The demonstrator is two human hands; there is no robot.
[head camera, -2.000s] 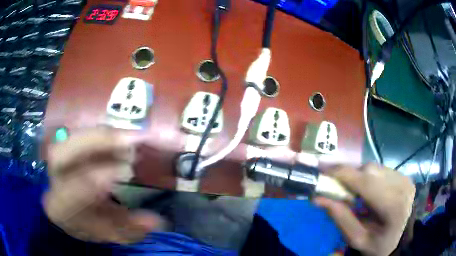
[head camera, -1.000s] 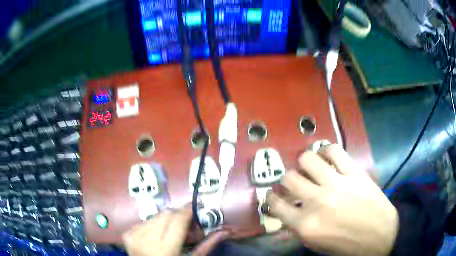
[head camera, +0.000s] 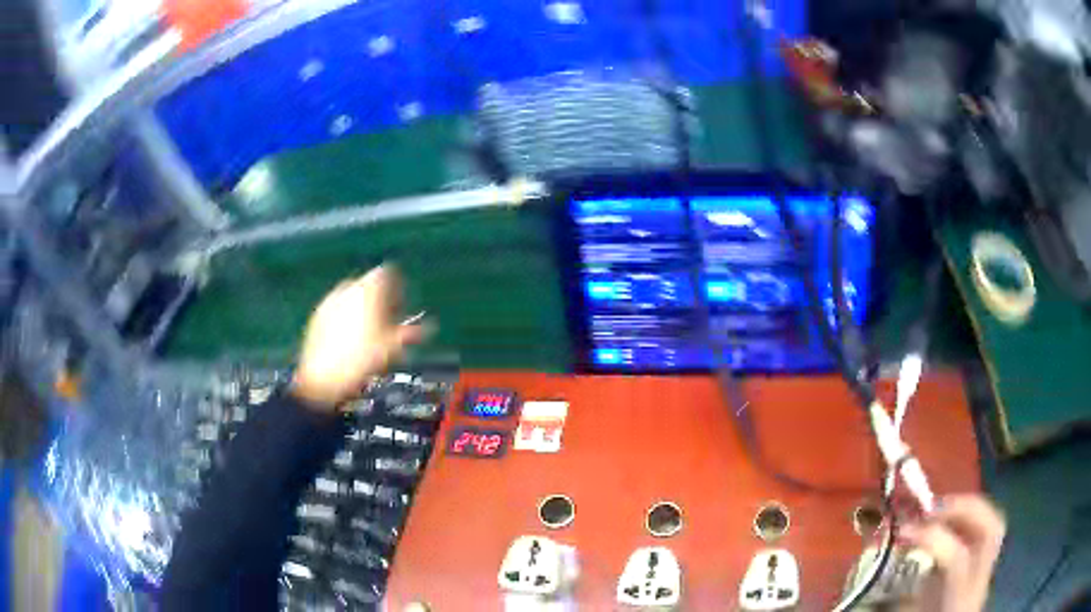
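Note:
My left hand [head camera: 347, 341] is blurred, above the far edge of the blister tray [head camera: 347, 514] of dark units at left. A small pale glint shows at its fingertips; I cannot tell if it holds anything. My right hand [head camera: 963, 550] is at the lower right, its fingers at the lower end of a white cable connector [head camera: 912, 478], over the rightmost outlet. The reddish-brown test box [head camera: 646, 430] is cut off by the bottom edge. Its upper row of round sockets [head camera: 664, 518] and the white AC outlets [head camera: 650, 579] show. The lower sockets are out of view.
The touchscreen [head camera: 718, 281] with blue panels stands behind the box. Dark cables [head camera: 706, 299] hang across it. Red and blue meters [head camera: 479, 442] and a breaker [head camera: 542, 426] are at the box's top left. A tape roll [head camera: 1003, 277] lies on a green board at right.
The view has tilted up and left. My left hand has left the lower sockets and is out over the tray's far edge. My right hand is now at the white connector on the right.

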